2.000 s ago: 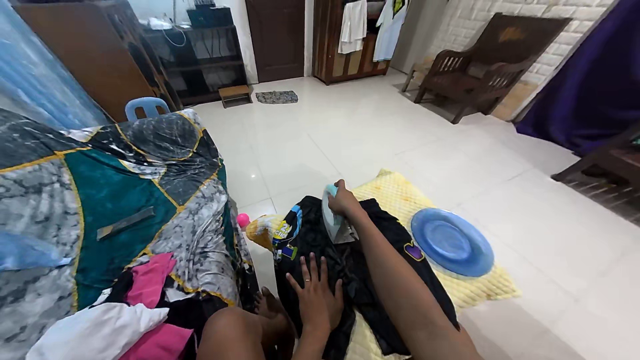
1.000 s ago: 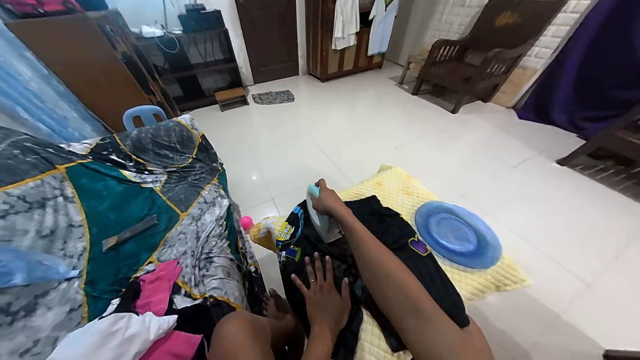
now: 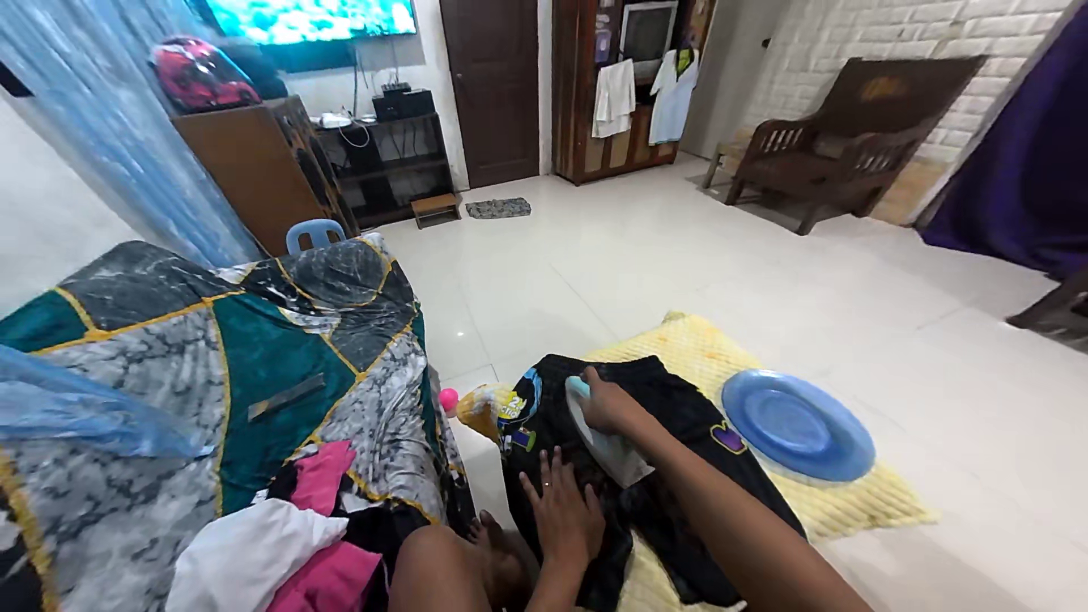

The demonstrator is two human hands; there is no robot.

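Observation:
Black garment (image 3: 671, 387), apparently shorts or trousers with coloured patches, lies spread over a yellow quilted cloth (image 3: 867, 501) on the floor. My right hand (image 3: 608, 404) grips the handle of a clothes iron (image 3: 608, 450), whose body rests on the black fabric. Flat on the same garment, nearer to me, is my left hand (image 3: 563, 510), fingers spread and a ring on one of them. A blue plastic basin or plate (image 3: 786, 421) sits on the yellow cloth to the right of the garment. The iron's soleplate is hidden.
A sofa or bed under a patterned cover (image 3: 272, 365) stands at the left, bearing white cloth (image 3: 251, 552) and pink cloth (image 3: 327, 476). A small pink ball (image 3: 448, 399) is beside it. Farther off are a wooden armchair (image 3: 850, 140), a low stool (image 3: 435, 206) and a floor mat (image 3: 498, 208).
The view has tilted up, bringing the television screen in. My right hand and the iron have moved toward me over the garment; my left hand stays flat on it.

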